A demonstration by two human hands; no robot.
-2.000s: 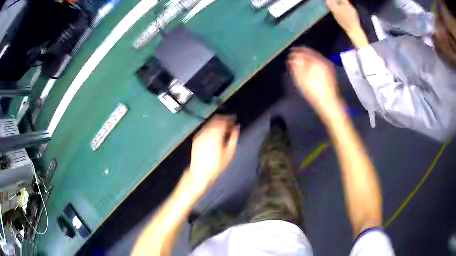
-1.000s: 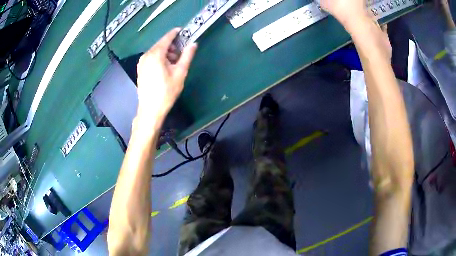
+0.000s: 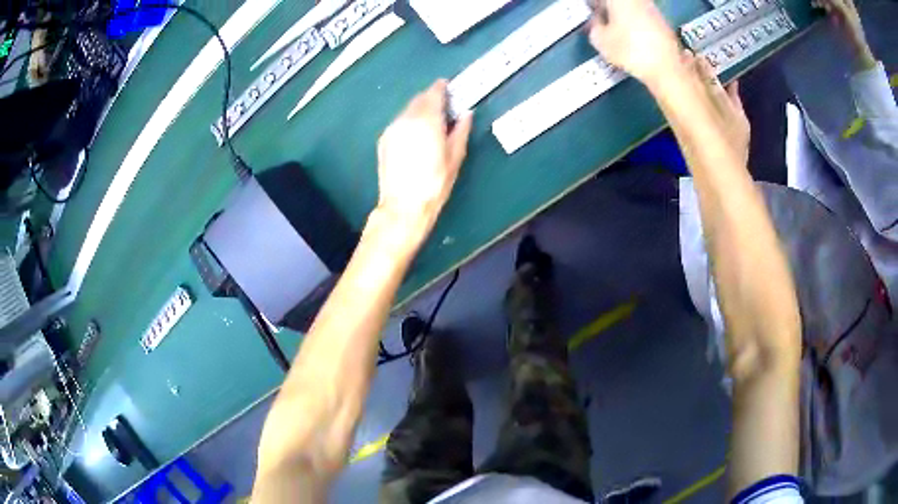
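Note:
A long pale fixture bar (image 3: 517,54) lies at a slant between my hands, over the green bench. My left hand (image 3: 423,153) pinches its near left end. My right hand (image 3: 635,39) grips its far right end, near the top edge of the picture. The bar's face is washed out by glare, so its stations cannot be made out. A second pale bar (image 3: 556,106) lies on the bench just below it, its right end reaching under my right hand.
A black power box (image 3: 271,251) with a cable stands left of my left forearm. Ribbed bars (image 3: 743,37) lie at the right. More bars (image 3: 276,84) and a short one (image 3: 165,318) lie left. A co-worker's hand (image 3: 724,113) is beside my right forearm. A blue stool (image 3: 182,484) is lower left.
My hands, empty over the bench edge two seconds ago, are now at the bar. Since one second ago, my left hand and its bar end have moved right and down in view.

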